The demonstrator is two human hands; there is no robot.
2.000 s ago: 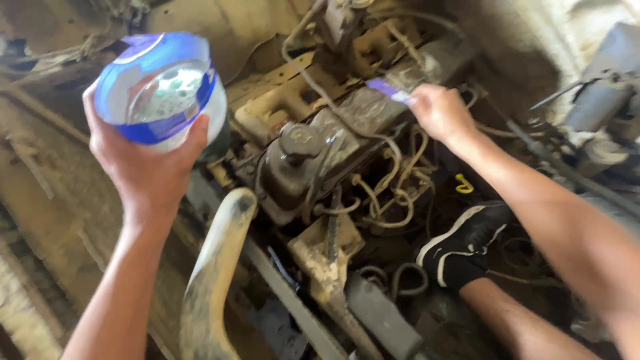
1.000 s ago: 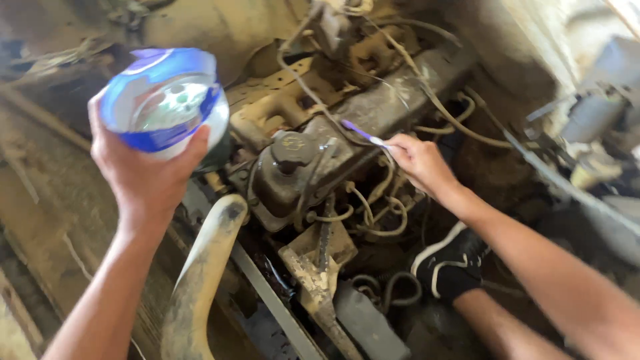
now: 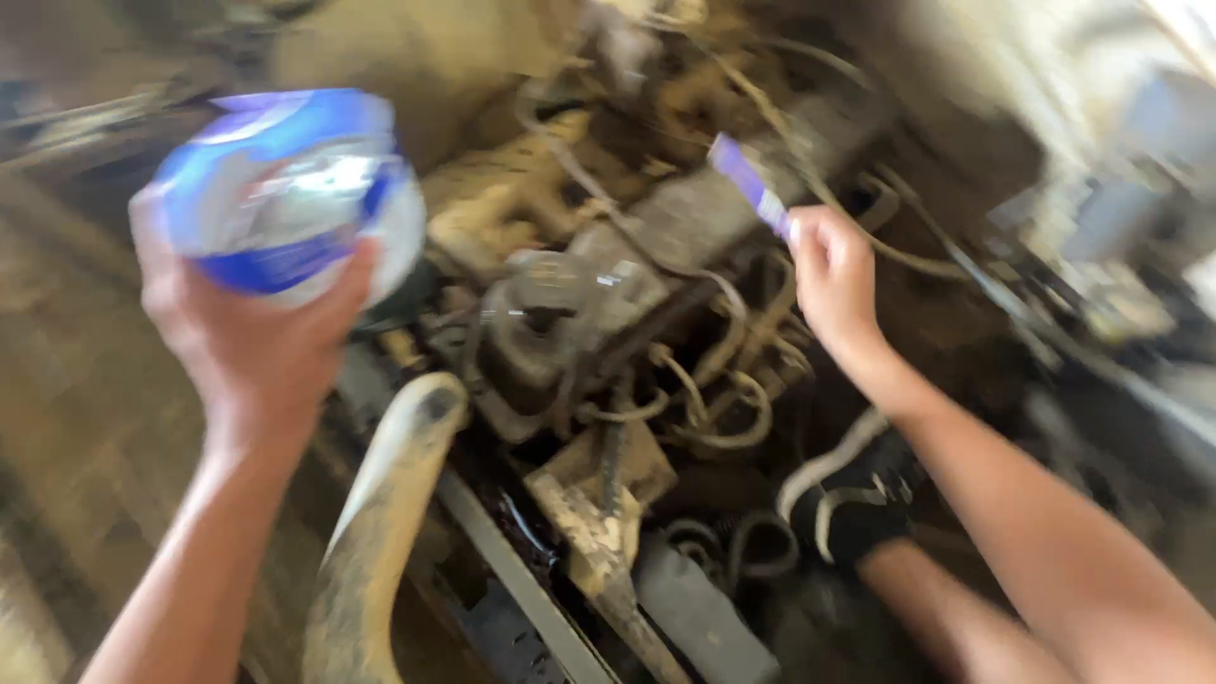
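Observation:
My left hand [image 3: 256, 323] grips a blue and white plastic container [image 3: 285, 261], cut open at the top, with its shiny inside showing; whether liquid is in it I cannot tell. It is raised left of a dirty engine [image 3: 541, 304]. My right hand [image 3: 836, 275] pinches a slim purple and white brush-like tool [image 3: 750, 185], whose far end points up and left above the engine's long valve cover [image 3: 684, 209]. Blur hides the tip, so contact with the cover cannot be told.
A thick pale hose [image 3: 389, 522] rises at the lower left beside a metal rail [image 3: 522, 579]. Thin looped hoses [image 3: 741, 418] hang at the engine's near side. A foot in a black shoe [image 3: 845, 503] stands at the lower right. A loose cable [image 3: 1121, 370] crosses on the right.
The purple tool and my right hand have moved up and right over the engine since one second ago. My left hand still holds the container at the left.

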